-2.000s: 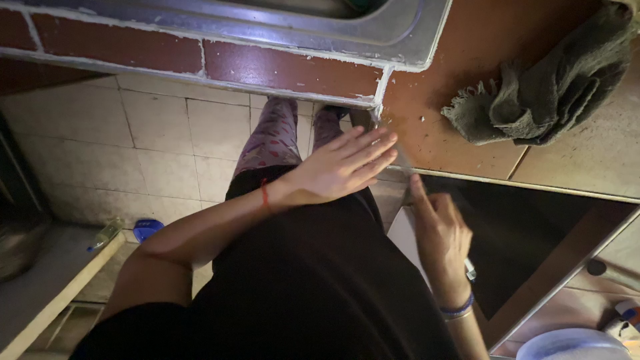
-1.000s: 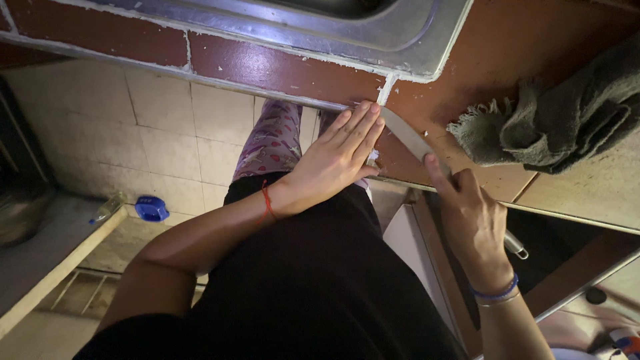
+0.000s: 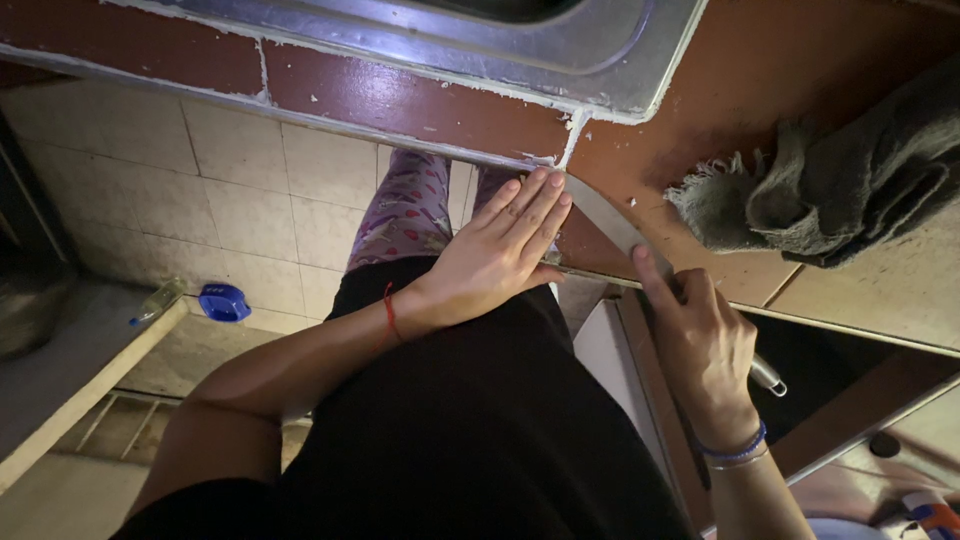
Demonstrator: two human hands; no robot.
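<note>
My right hand (image 3: pixel 697 337) grips a knife, its index finger laid along the broad metal blade (image 3: pixel 607 217). The handle is mostly hidden in the hand; a metal end with a hanging loop (image 3: pixel 769 376) shows past the wrist side. The blade lies over the reddish-brown tiled counter edge. My left hand (image 3: pixel 495 255) is flat, palm down, its fingertips at the blade's tip and the counter's edge, beside a white grout line (image 3: pixel 574 139). That line runs from the edge to the corner of the steel sink (image 3: pixel 615 90). Loose white crumbs lie near the joint.
A bunched dark grey cloth (image 3: pixel 832 172) lies on the counter at right. Below it is an open drawer or cabinet front (image 3: pixel 630 367). At left, a shelf (image 3: pixel 97 390) holds a small clear bottle (image 3: pixel 159 301), near a blue plastic object (image 3: pixel 224 302).
Since two seconds ago, my right hand has moved right and the blade shows more fully. My left hand remains near the counter edge, its fingertips now at the blade's tip.
</note>
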